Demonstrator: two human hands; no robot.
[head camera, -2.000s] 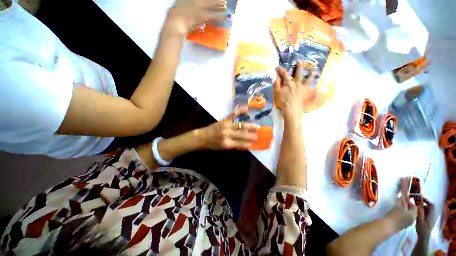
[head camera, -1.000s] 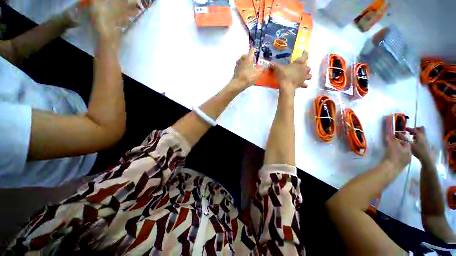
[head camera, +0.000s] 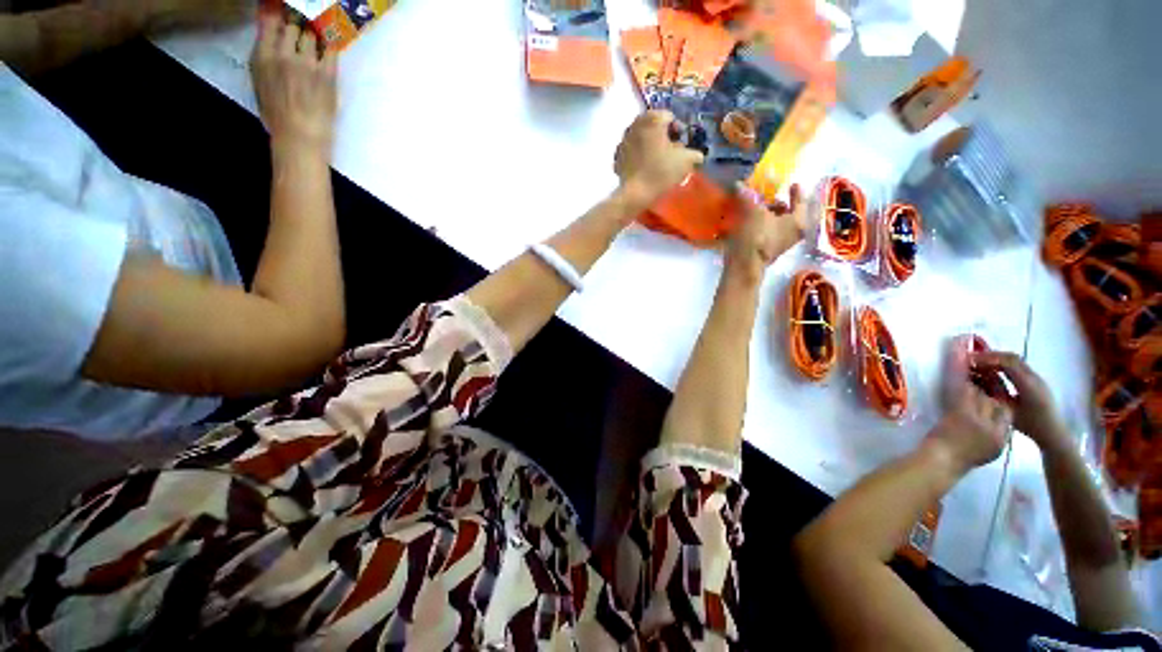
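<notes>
An orange retail box (head camera: 752, 112) with a dark picture panel and yellow side lies tilted between my hands, its upper end blurred. My left hand (head camera: 655, 155) holds its left side near the lower end, fingers curled. My right hand (head camera: 766, 229) touches its lower right corner, with the thumb and fingers partly spread. More flat orange boxes (head camera: 646, 57) lie overlapping behind and left of it, partly hidden. Coiled orange cords (head camera: 813, 324) with black middles lie on the table to the right, several in clear plastic.
A closed box (head camera: 568, 61) lies left of the stack. A neighbour's hand (head camera: 296, 87) is at a box at upper left. Another person's hands (head camera: 975, 414) hold a cord at right. Clear trays (head camera: 965, 189) stand upper right, beside a loose cord pile (head camera: 1121, 306).
Since one second ago, the box between my hands has tilted to the right. My right hand has moved slightly down. Two seconds ago my hands were apart on separate boxes.
</notes>
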